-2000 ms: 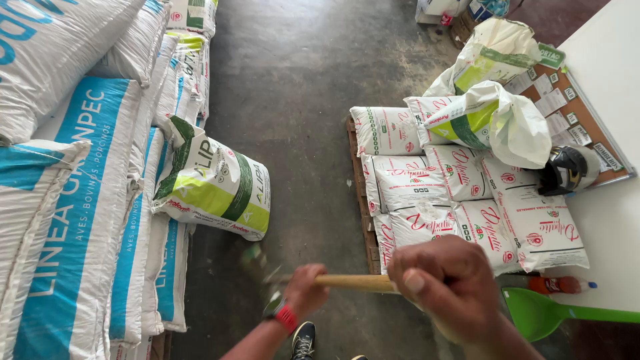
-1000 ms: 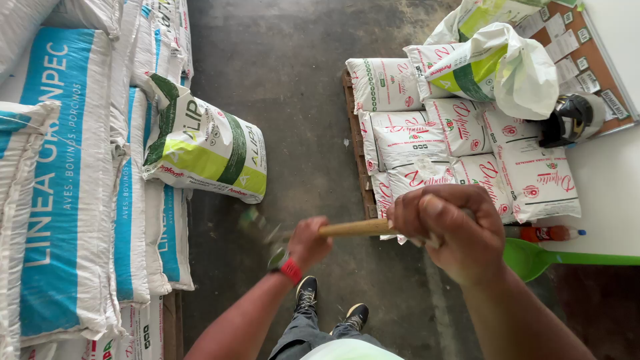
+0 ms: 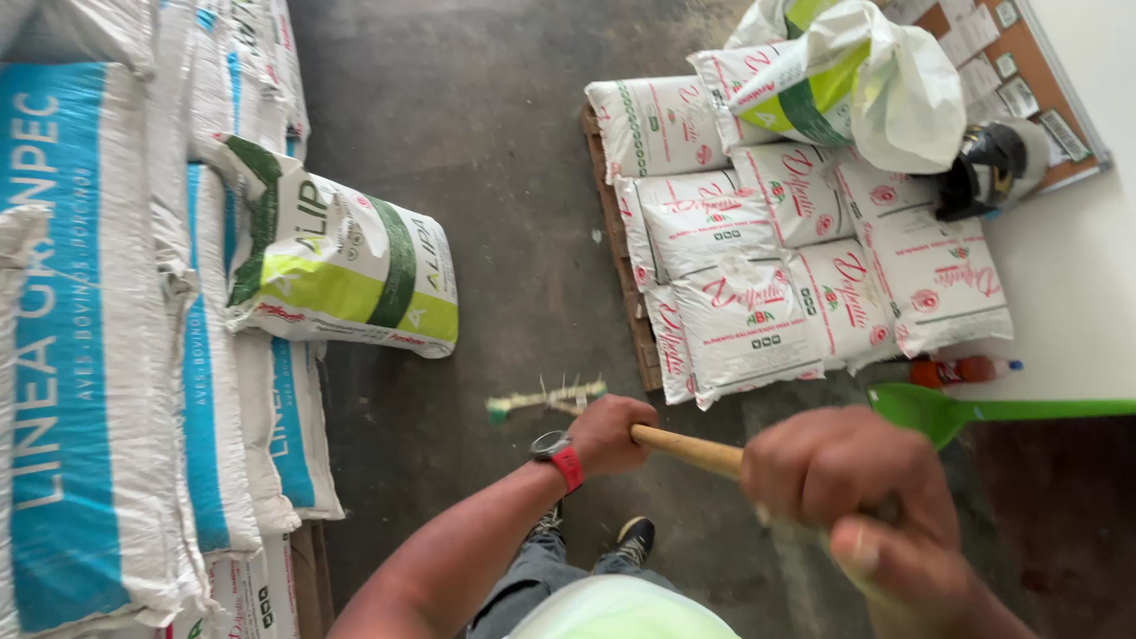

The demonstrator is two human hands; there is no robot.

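Note:
A broom's wooden handle (image 3: 688,448) slants across the lower middle of the head view. My left hand (image 3: 614,435), with a watch on a red strap at its wrist, is closed around the handle's lower part. My right hand (image 3: 852,479) grips the upper end, nearer the camera. Beyond my left hand, the broom's head with pale bristles (image 3: 546,401) is low over or on the dark concrete floor; whether it touches cannot be told. My left hand partly hides where handle and head join.
Stacked feed sacks (image 3: 67,355) line the left, with a green-and-white sack (image 3: 355,266) jutting out. At right, white sacks (image 3: 745,328) lie on a wooden pallet (image 3: 621,266). Beside them are a helmet (image 3: 981,169), a red drink bottle (image 3: 958,371) and a green plastic shovel (image 3: 923,413). My shoes stand below.
The broom's head has moved to the right, away from the green-and-white sack, and now shows pale bristles clearly. Both hands have stayed on the handle.

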